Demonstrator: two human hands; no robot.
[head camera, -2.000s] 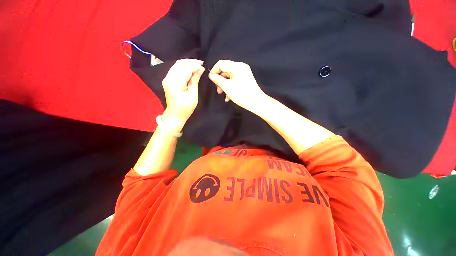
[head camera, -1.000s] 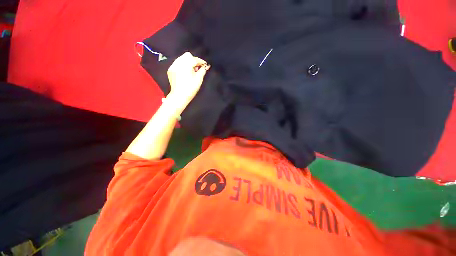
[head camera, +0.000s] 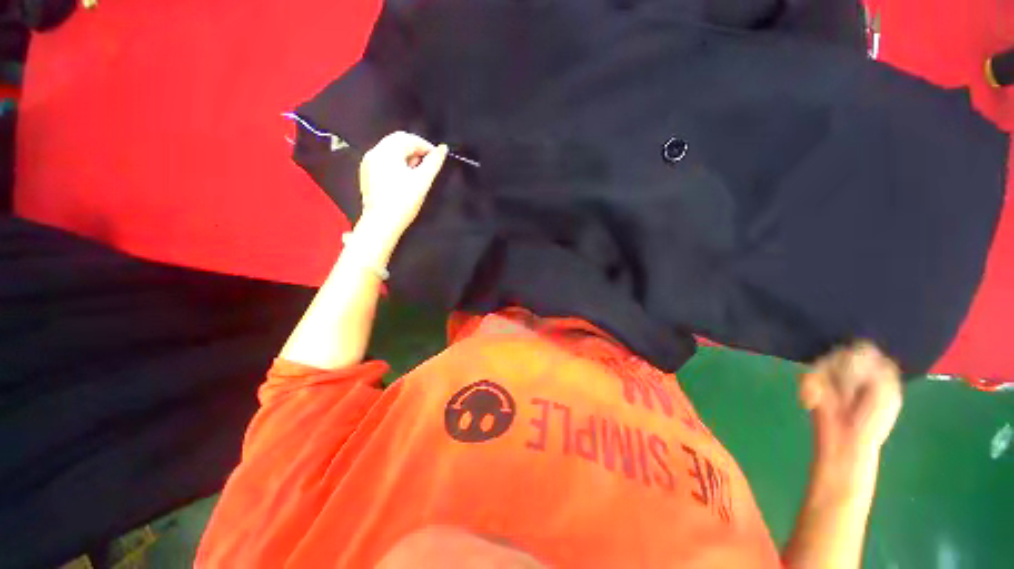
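Note:
A dark garment lies spread in front of me, with a round button with a shiny rim on it. My left hand is at the garment's left part, thumb and fingertips pinched on the cloth. A short thin light line, thread or needle, runs right from these fingertips. What lies under the fingers is hidden. My right hand is far to the right, blurred, at the garment's lower right edge; its fingers look curled, but what they hold cannot be seen. A white-blue strip sits at the garment's left tip.
Red cloth covers the table. Another dark cloth lies at the left. A dark object with a yellow end stands at the right edge, and a small metal item lies at the upper right. Green floor shows below.
My right hand left the left hand's side, went out of clear view, and now shows at the lower right. My left hand keeps its pinch. A fold of garment lies against my top.

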